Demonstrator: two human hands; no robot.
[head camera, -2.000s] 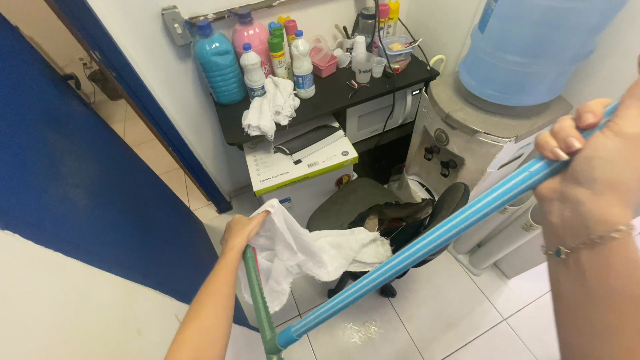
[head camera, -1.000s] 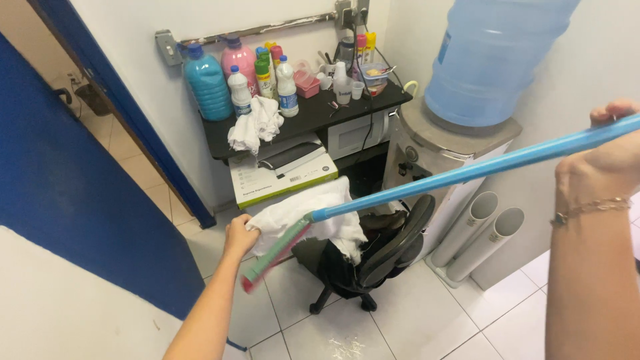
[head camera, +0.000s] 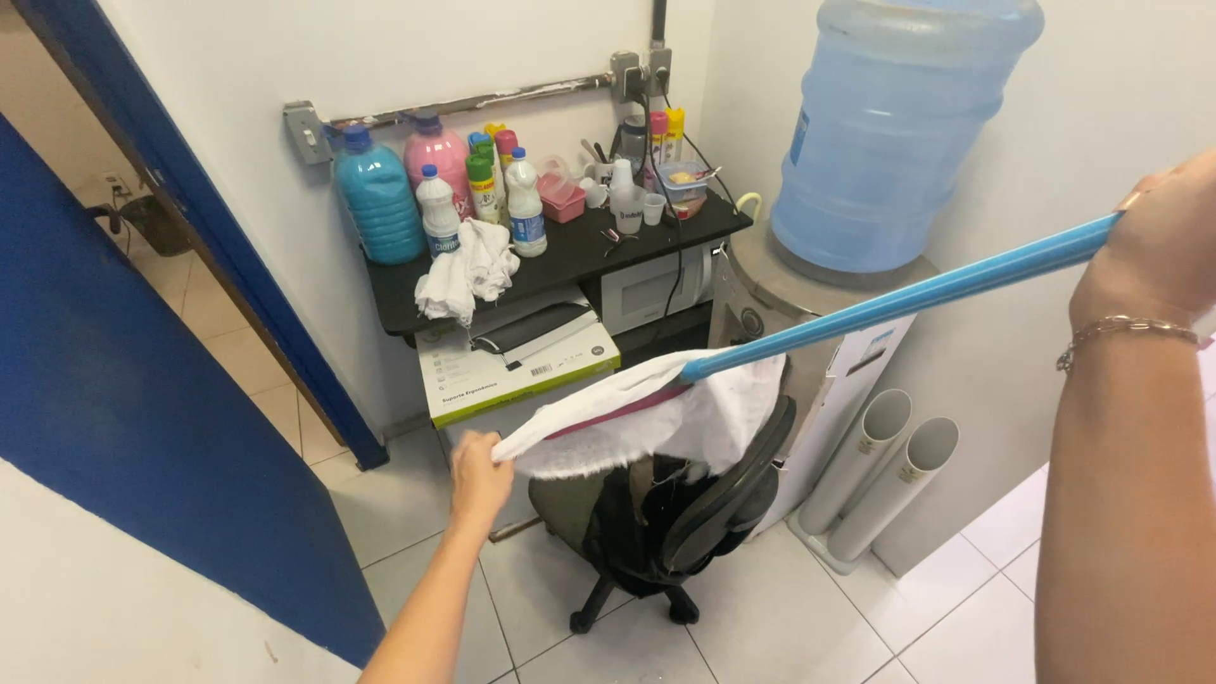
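My right hand (head camera: 1154, 237), with a chain bracelet at the wrist, grips a blue pole (head camera: 893, 294) at the upper right. The pole slopes down to the left and joins a squeegee-like head (head camera: 617, 412) with a dark pink edge. A white cloth (head camera: 655, 432) lies over this head and hangs down on its far right side. My left hand (head camera: 483, 475) pinches the cloth's left end. Another white cloth (head camera: 470, 271) rests crumpled on the black shelf, away from both hands.
Bottles, spray cans and cups crowd the black shelf (head camera: 560, 256); a box (head camera: 518, 366) and a microwave (head camera: 655, 290) are beneath. A swivel chair (head camera: 665, 513) stands below the cloth. At right is a water dispenser (head camera: 746, 313) with two cup tubes (head camera: 860, 465). A blue door (head camera: 161, 399) stands left.
The cloth, bunched beside the head two seconds ago, now lies over it and is drawn out to the left. The pole has swung up and less of the head shows.
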